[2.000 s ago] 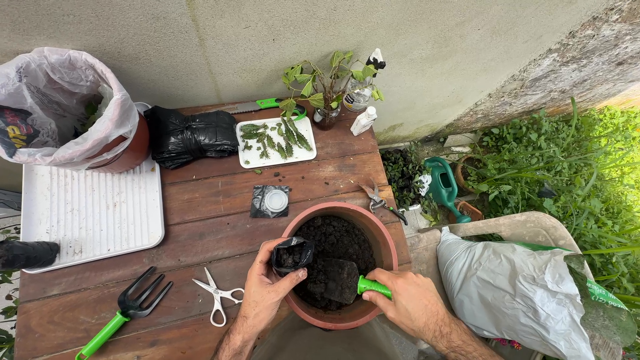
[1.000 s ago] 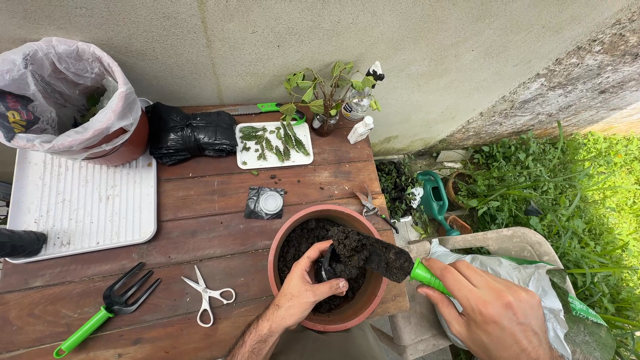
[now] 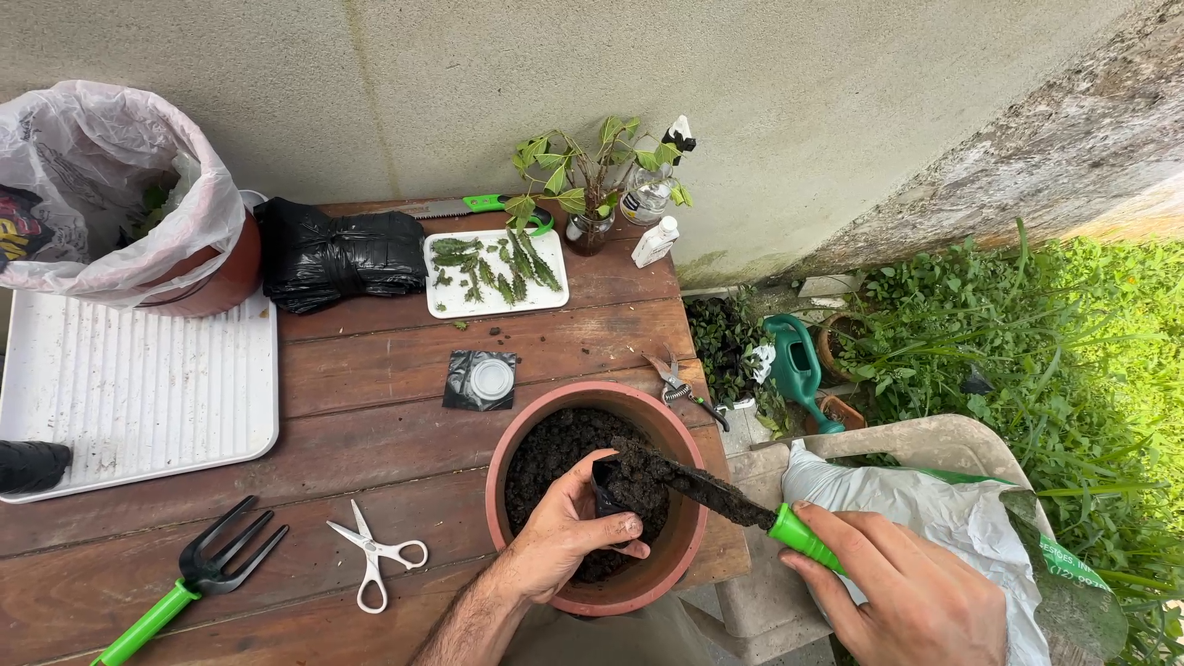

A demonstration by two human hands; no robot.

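Observation:
My left hand point(image 3: 573, 527) grips a small black plastic nursery bag point(image 3: 608, 490) over a round terracotta-coloured pot point(image 3: 689, 555) of dark soil point(image 3: 555, 444). By its green handle, my right hand point(image 3: 906, 583) holds a garden trowel point(image 3: 731, 499); the soil-covered blade reaches the mouth of the bag, where dark soil shows. A black square with a round whitish lid point(image 3: 491, 379) on it lies behind the pot. Pruning shears point(image 3: 677, 387) rest at the table's right edge. White scissors point(image 3: 372, 553) and a green-handled hand fork point(image 3: 217, 560) lie to the left.
On the wooden table point(image 3: 370, 370) stand a white tray of cuttings point(image 3: 546, 301), a black plastic bundle point(image 3: 342, 259), a folding saw point(image 3: 444, 208), a jar of leafy stems point(image 3: 589, 233), a bag-lined bucket point(image 3: 231, 277) and a ribbed tray point(image 3: 176, 388). A chair point(image 3: 943, 435) holds a soil bag point(image 3: 925, 527).
The trowel was down in the pot's soil two seconds ago, then rose with soil on its blade. Now its blade is at the mouth of the black bag, which my left hand holds upright.

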